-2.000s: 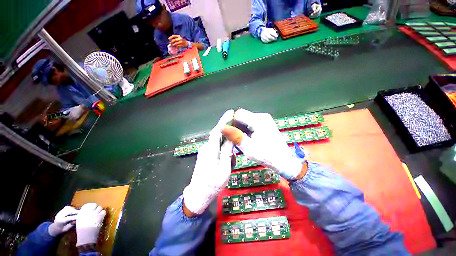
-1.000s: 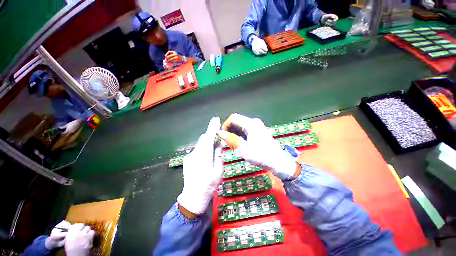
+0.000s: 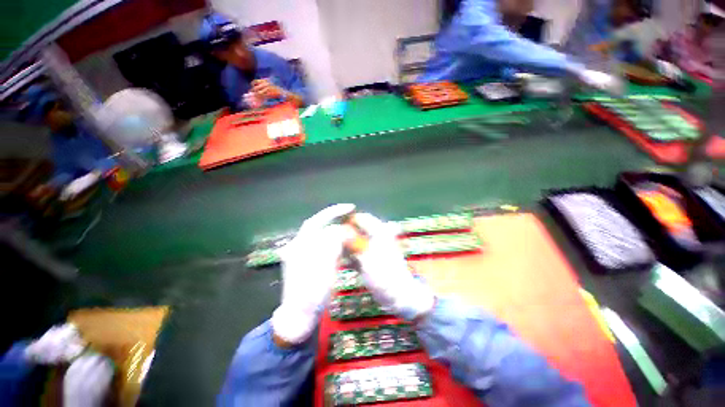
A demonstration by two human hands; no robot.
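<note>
My left hand (image 3: 308, 266), in a white glove, is raised over the rows of boards with its fingers bent towards my right hand. My right hand (image 3: 389, 266), also in a white glove with an orange-brown fingertip showing, meets it at the fingertips. The frame is blurred, and whatever may be between the fingers cannot be made out. Green circuit board strips (image 3: 378, 383) lie in rows below and behind my hands, on a red-orange mat (image 3: 509, 310). My hands hide parts of the middle rows.
At right stand a black tray of grey-silver bits (image 3: 600, 229), a black tray with orange contents (image 3: 668, 211) and pale green strips (image 3: 684, 306). A neighbour's gloved hands (image 3: 71, 366) are by a yellow-tan board (image 3: 119, 334) at lower left. People sit across the dark green belt (image 3: 238, 195).
The view has shifted, so the trays and belt sit lower and further left. My hands stay together at the fingertips. Across the belt, a person's arm now reaches out to the right.
</note>
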